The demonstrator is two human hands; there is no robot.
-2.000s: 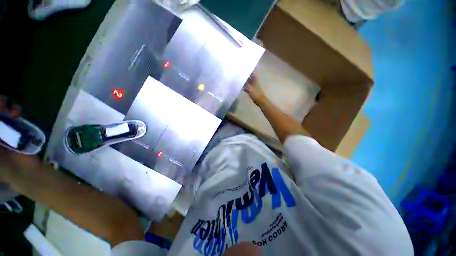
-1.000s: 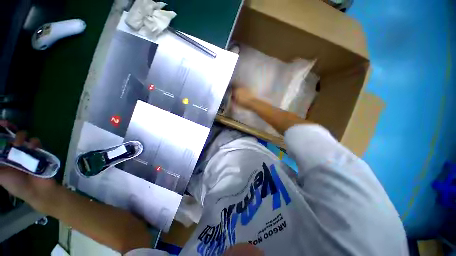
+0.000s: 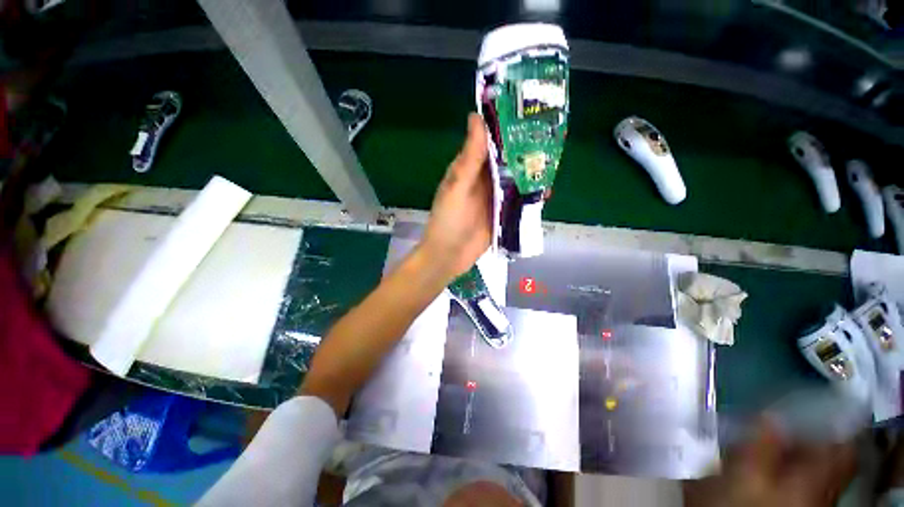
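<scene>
My left hand [image 3: 464, 213] grips an open unit [image 3: 535, 124] by its side, raised in front of the belt. Its green board faces me, with a white block near the top and a white piece in the narrow handle below. A second open unit [image 3: 486, 315] lies on the printed sheets [image 3: 510, 396], partly hidden behind my left hand and the held unit. My right hand [image 3: 798, 460] is at the lower right, strongly blurred. A pale blur lies over its upper side; I cannot tell whether the hand holds something.
The green belt [image 3: 416, 129] carries closed white units [image 3: 649, 158] and open ones [image 3: 156, 131]. A grey upright [image 3: 287, 99] stands left of centre. A crumpled cloth [image 3: 712, 305] lies by the sheets. White units [image 3: 838, 347] lie at right. Foam-like sheets [image 3: 173, 277] and a red sleeve [image 3: 45, 356] are at left.
The view has swung round to face the belt. My left hand has brought its open unit up before me. My right hand is out of the cardboard box, which has left view.
</scene>
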